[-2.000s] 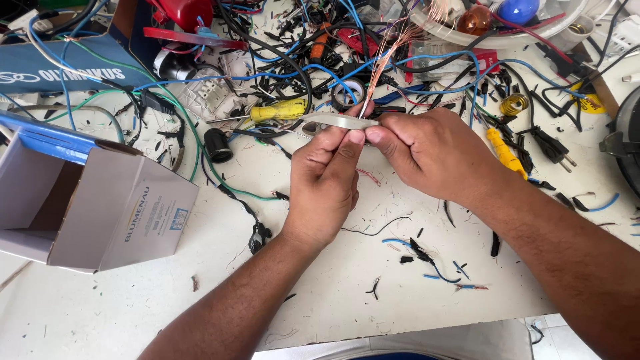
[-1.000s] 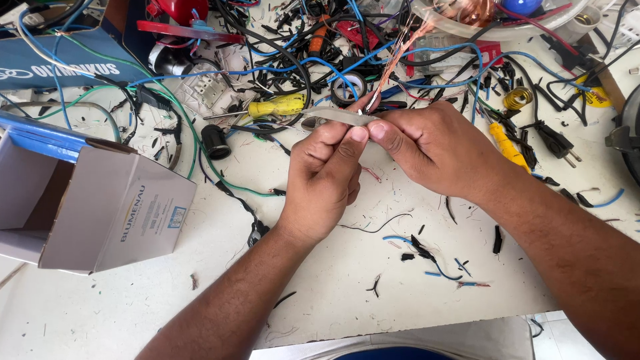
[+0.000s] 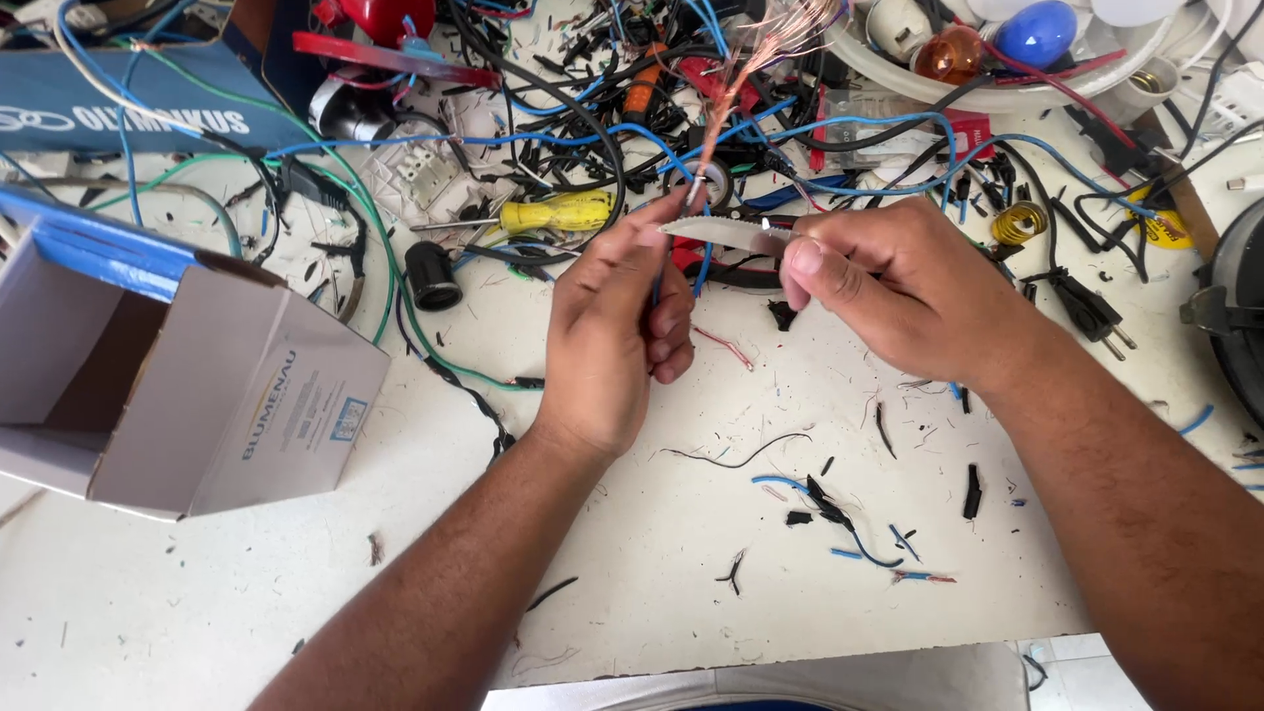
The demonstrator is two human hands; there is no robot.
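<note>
My left hand (image 3: 617,316) pinches a bundle of stripped copper wire (image 3: 731,99), whose loose strands fan out above the fingers. A serrated knife blade (image 3: 726,233) lies across the front of my left fingertips. My right hand (image 3: 879,286) grips the knife, its handle hidden inside the fingers. Just behind both hands are a roll of tape (image 3: 713,186) and red-handled pliers (image 3: 736,269), partly covered. A yellow-handled screwdriver (image 3: 558,211) lies to the left of my left hand.
An open cardboard box (image 3: 227,405) stands at the left, a blue box (image 3: 148,94) behind it. Tangled cables cover the back. A clear bowl (image 3: 997,94) holds bulbs at the back right. A black plug (image 3: 1086,308) and wire scraps (image 3: 829,504) lie on the white table (image 3: 632,592).
My right hand has moved away to the right from my left fingers, and more of the knife blade shows between them. My left hand still holds the copper wire.
</note>
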